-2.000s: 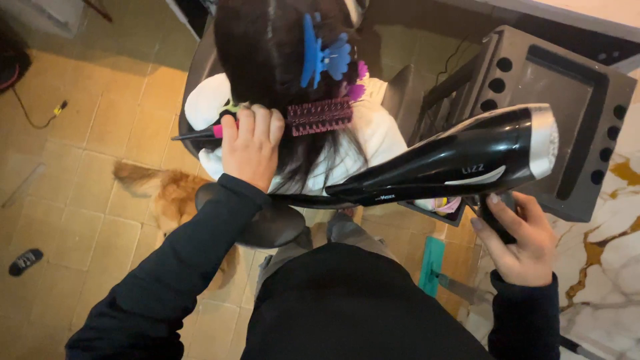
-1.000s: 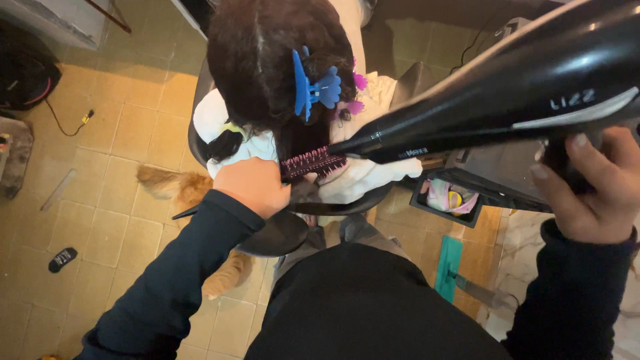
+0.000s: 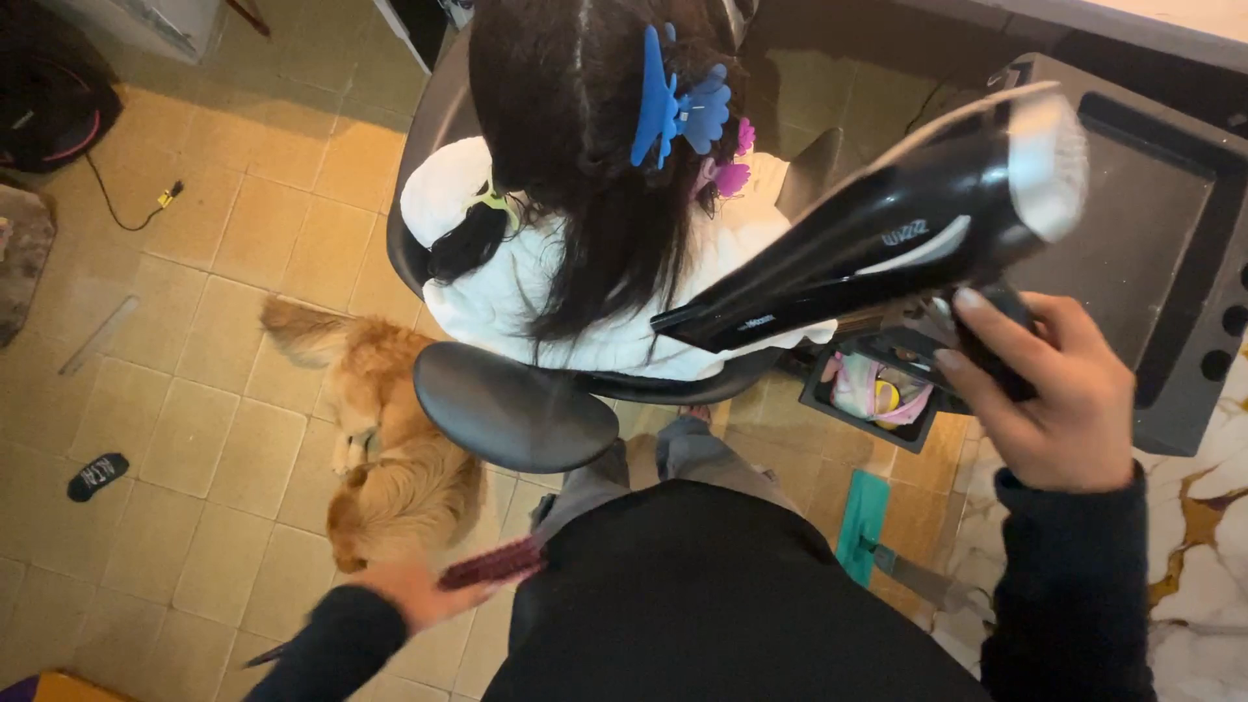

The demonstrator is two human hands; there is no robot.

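My right hand (image 3: 1048,385) grips the handle of a black hair dryer (image 3: 868,224), its nozzle pointing left at the ends of the seated person's long dark hair (image 3: 614,224). Low at the left, my left hand (image 3: 419,590) holds a dark pink round hairbrush (image 3: 492,564), away from the hair and blurred. A blue claw clip (image 3: 658,97) and pink clips (image 3: 731,177) sit in the hair on the right of the head. Near the left shoulder, a light green clip (image 3: 499,203) holds another dark lock. A white towel (image 3: 624,336) covers the person's shoulders.
A black chair's headrest (image 3: 517,405) stands between me and the person. An orange long-haired dog (image 3: 409,458) lies on the tiles at left. To the right are a black trolley (image 3: 1136,244), its open drawer (image 3: 868,434), and a teal floor tool (image 3: 862,526). A dark sock (image 3: 97,477) lies far left.
My left hand has drawn the brush out of the hair and down toward me. The dryer has moved back from its close position over the right side. The hair now hangs loose over the towel.
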